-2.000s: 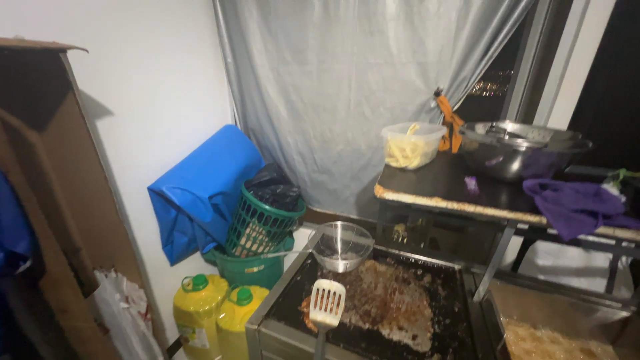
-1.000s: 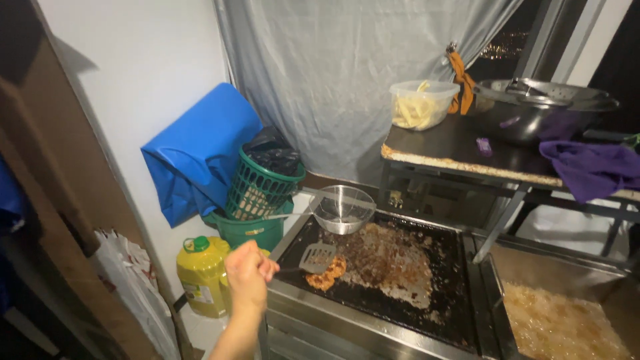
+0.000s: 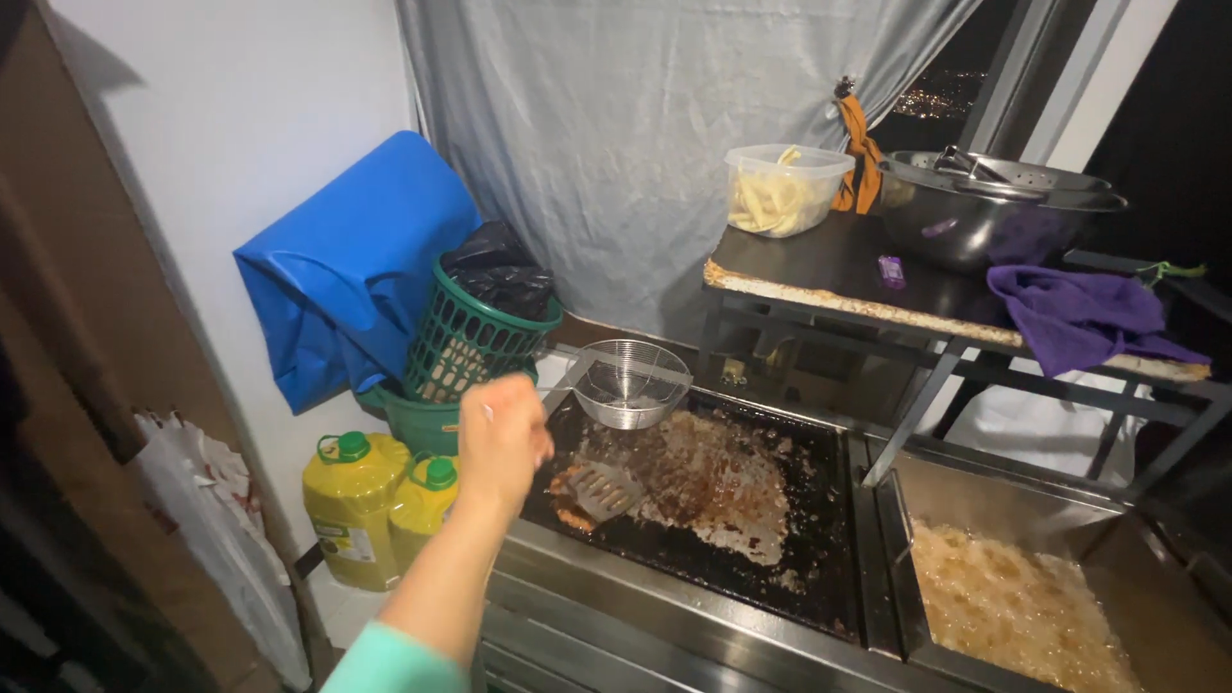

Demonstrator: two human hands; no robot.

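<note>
My left hand (image 3: 502,433), with a light green sleeve below the wrist, reaches in from the bottom and is closed around the handle of a slotted metal spatula (image 3: 606,489); most of the handle is hidden. The spatula's blade lies over a browned piece of food (image 3: 570,500) at the left part of a dark griddle (image 3: 818,539). Burnt residue and grease (image 3: 727,481) cover the griddle's middle. At its back left corner rests a round wire strainer basket (image 3: 630,385), just beyond my hand. My right hand is out of view.
Right of the griddle, a fryer (image 3: 910,577) holds bubbling oil. Above stands a rack shelf (image 3: 818,279) with a tub of cut potatoes (image 3: 780,197), a steel bowl (image 3: 972,221) and a purple cloth (image 3: 1078,313). At left are yellow oil jugs (image 3: 356,500) and a green basket (image 3: 472,337).
Two seconds ago no hand showed, only the spatula at the griddle's front left. My left hand then came into view. The food beside the blade now lies partly beneath it.
</note>
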